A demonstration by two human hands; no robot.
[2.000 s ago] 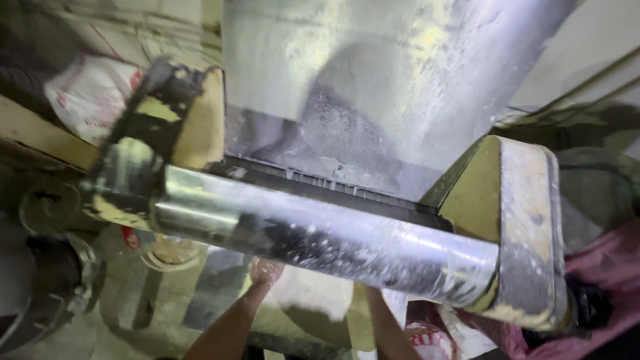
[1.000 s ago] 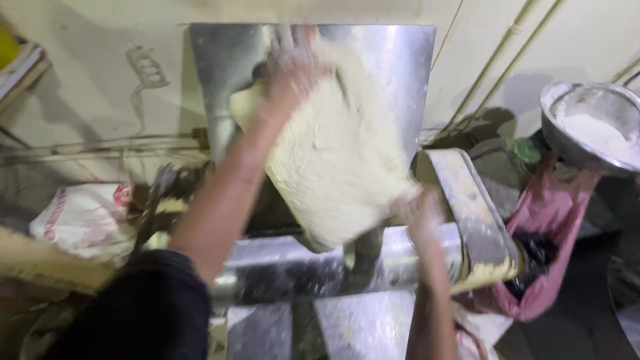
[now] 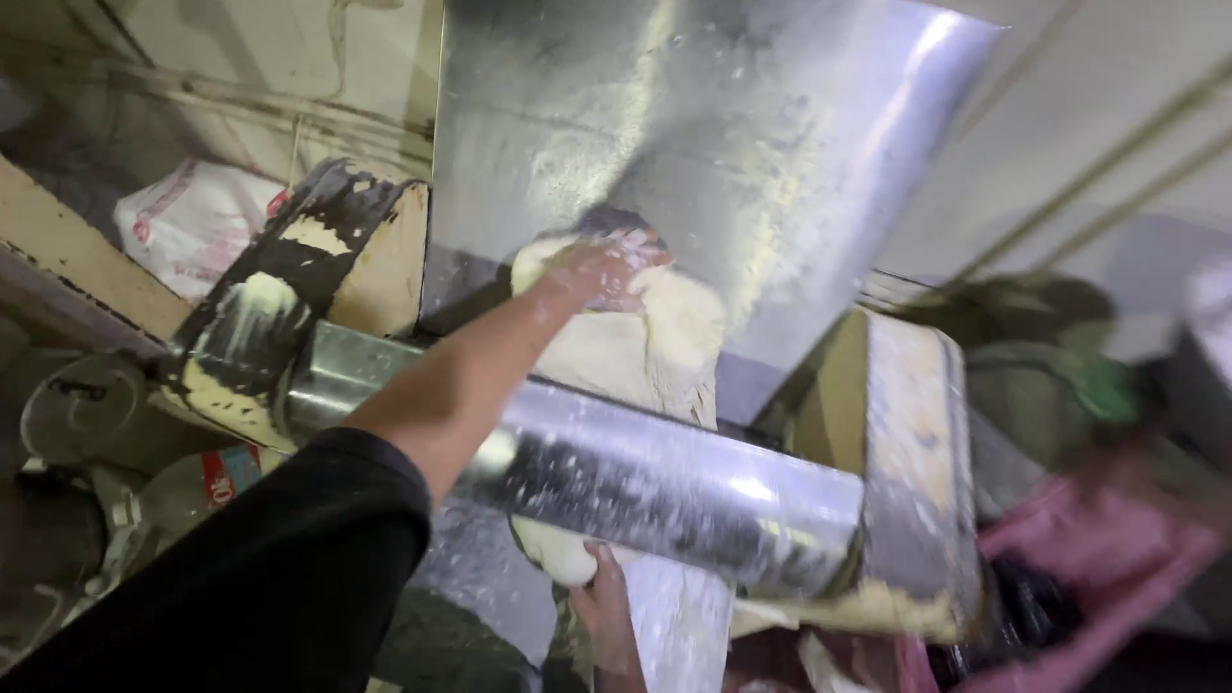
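Observation:
A dough sheeter's metal roller point(image 3: 626, 462) crosses the view, dusted with flour. Behind it, pale dough point(image 3: 616, 351) lies bunched against the sloping metal plate point(image 3: 751, 164). My left hand point(image 3: 616, 269) reaches over the roller and presses on the top of this dough, its fingers spread and partly blurred. Below the roller, a rounded end of dough point(image 3: 558, 549) comes out at the front. My right hand point(image 3: 606, 587) is under it, with the thumb against the dough's edge; its other fingers are mostly hidden.
Worn housings point(image 3: 910, 462) flank the roller, the left one point(image 3: 279, 289) with peeling paint. A white printed bag point(image 3: 197, 226) lies at the left, above a clear plastic bottle point(image 3: 192, 491). A pink plastic bag point(image 3: 1088, 549) hangs at the right. A floured surface point(image 3: 683, 616) lies below.
The dough was lifted above the roller between both hands; now it is bunched behind the roller, with an end showing below. My right hand has moved down below the roller.

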